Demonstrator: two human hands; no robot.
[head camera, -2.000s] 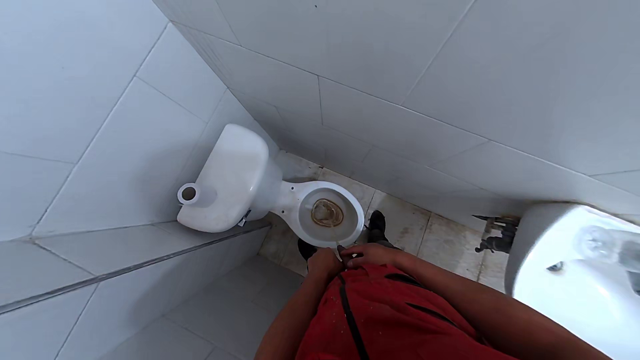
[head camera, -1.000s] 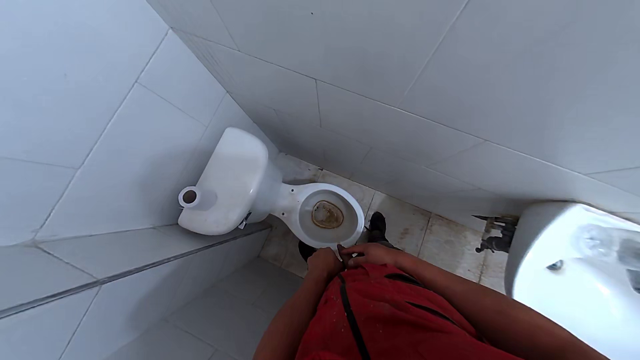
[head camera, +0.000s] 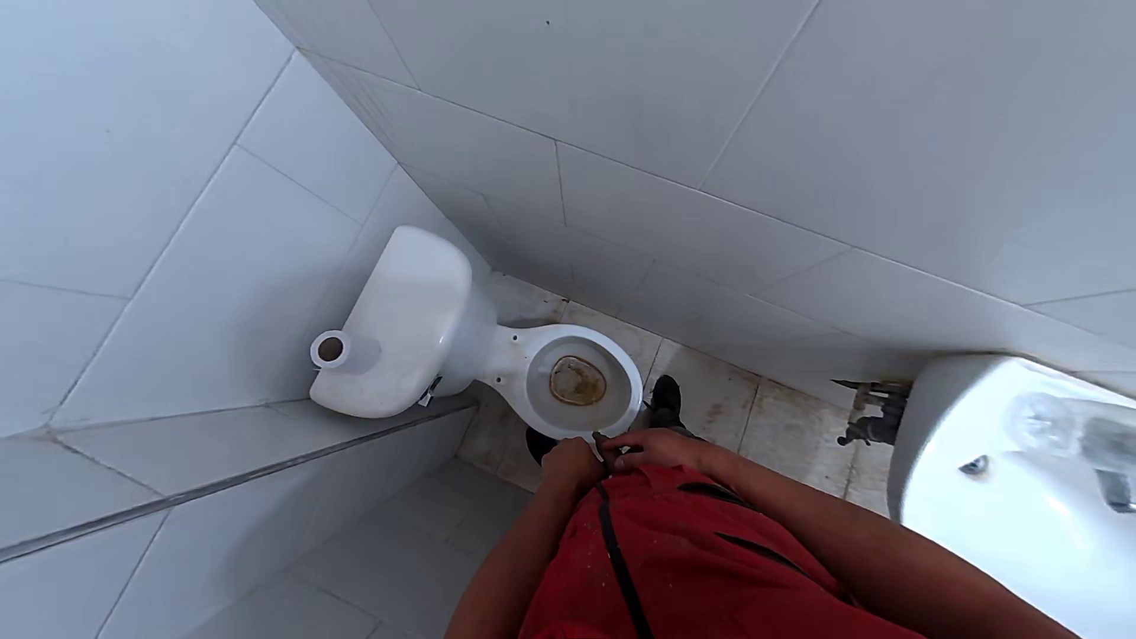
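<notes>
At the front of red clothing (head camera: 701, 550), beside the near rim of a white toilet bowl (head camera: 627, 373), my two hands are close together at waist height. My left hand (head camera: 572, 463) has curled fingers. My right hand (head camera: 652, 448) reaches in from the right, its fingers bent near my left hand. What the fingers hold is not described clearly by this view. The bowl has no seat on it and shows brown stains (head camera: 578, 381) at its bottom. Dark shoes (head camera: 666, 401) stand on either side of the bowl's near end.
A white toilet tank (head camera: 404, 319) adjoins the bowl, with a paper roll (head camera: 330, 350) on its lid. A tiled ledge (head camera: 222, 444) runs along the left. To the right are a white washbasin (head camera: 985, 497) and dark pipe fittings (head camera: 874, 415) by the tiled wall (head camera: 621, 213).
</notes>
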